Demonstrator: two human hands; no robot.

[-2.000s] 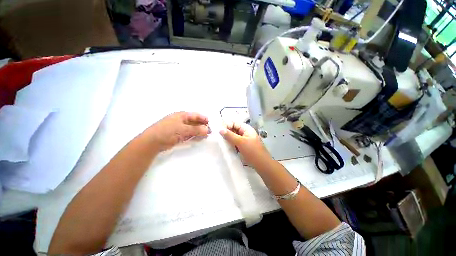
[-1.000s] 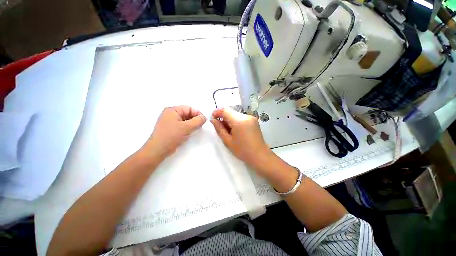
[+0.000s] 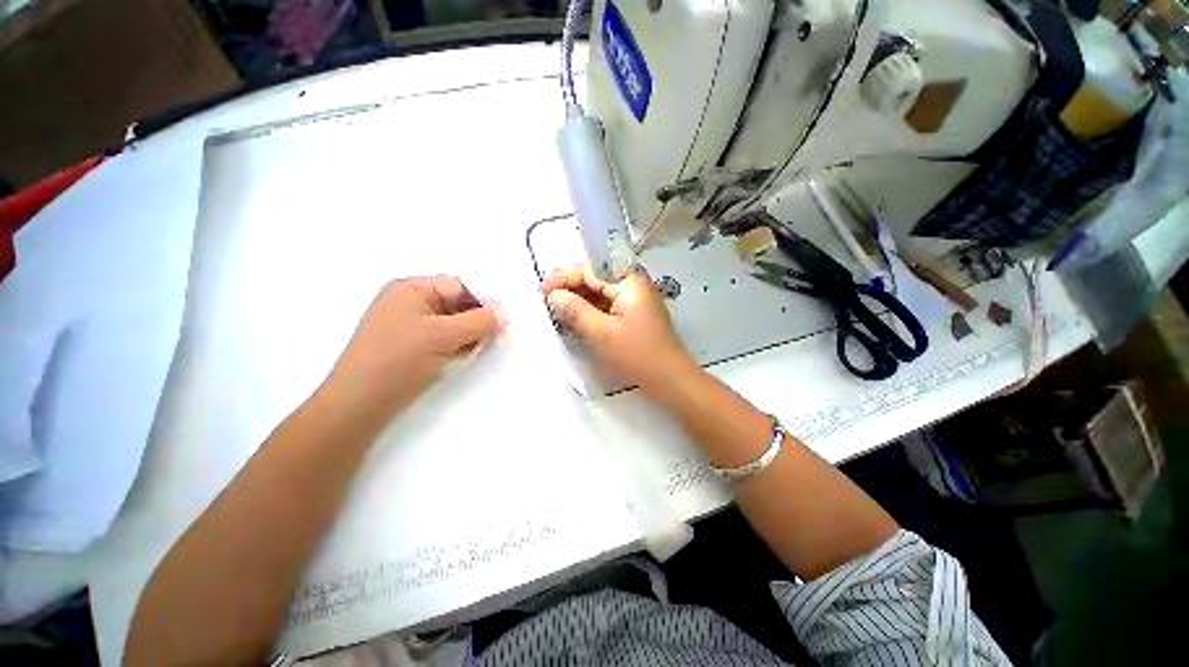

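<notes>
A thin white fabric strip (image 3: 626, 472) runs from between my hands towards the front table edge, where its end hangs over; it is hard to see against the white table. My left hand (image 3: 424, 328) has thumb and fingertips pinched together on the pale fabric, left of the machine bed. My right hand (image 3: 610, 319) pinches the upper end of the strip just in front of the needle area of the sewing machine (image 3: 704, 91). The fingertips of the two hands are a little apart. The needle and presser foot are mostly hidden.
Black shears (image 3: 848, 297) lie on the bed to the right, beside a white pen (image 3: 850, 232) and a tan block (image 3: 755, 242). Brown scraps (image 3: 999, 314) and a tape measure (image 3: 1038, 326) lie farther right. White sheets (image 3: 104, 326) cover the table's left side.
The view has moved closer to the machine. The hands have moved apart from nearly touching fingertips, with my right hand nearer the needle area. The strip still hangs over the front edge.
</notes>
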